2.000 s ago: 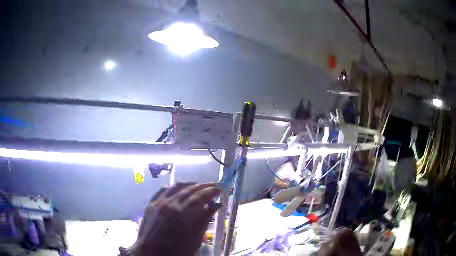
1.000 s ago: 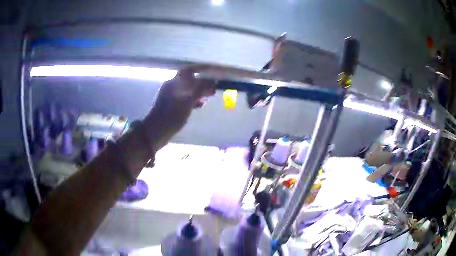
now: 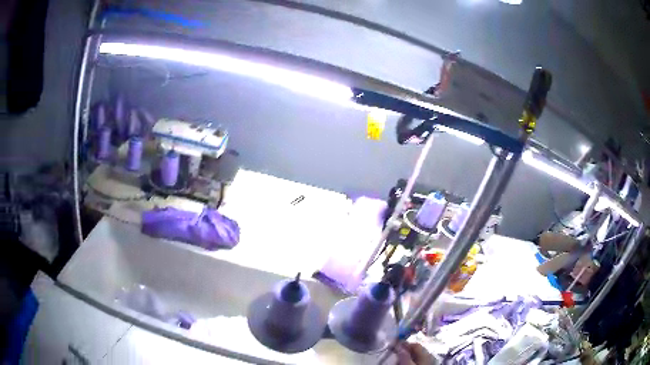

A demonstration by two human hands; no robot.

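Two purple thread cones (image 3: 289, 305) stand on round dishes low in the middle, above the white table top (image 3: 160, 346). A metal pole (image 3: 467, 246) slants up beside them, with a black and yellow handle (image 3: 536, 100) by its top. Part of a hand, seemingly my right hand (image 3: 415, 354), shows at the bottom edge by the pole's foot. It is cut off and blurred, so its fingers and anything in it cannot be told. My left hand is out of the picture.
A white trough (image 3: 192, 269) with pale scraps lies behind the table. Beyond it are a purple cloth bundle (image 3: 196, 227) and a white sewing machine (image 3: 191, 137). A lit tube (image 3: 228, 68) crosses above. Lilac and white pieces (image 3: 492, 331) are heaped at right.
The view has tipped down from the lamp and frame to the trough and cones. My left arm, which reached up to the light bar, has left the picture. A hand part now shows at the bottom edge.
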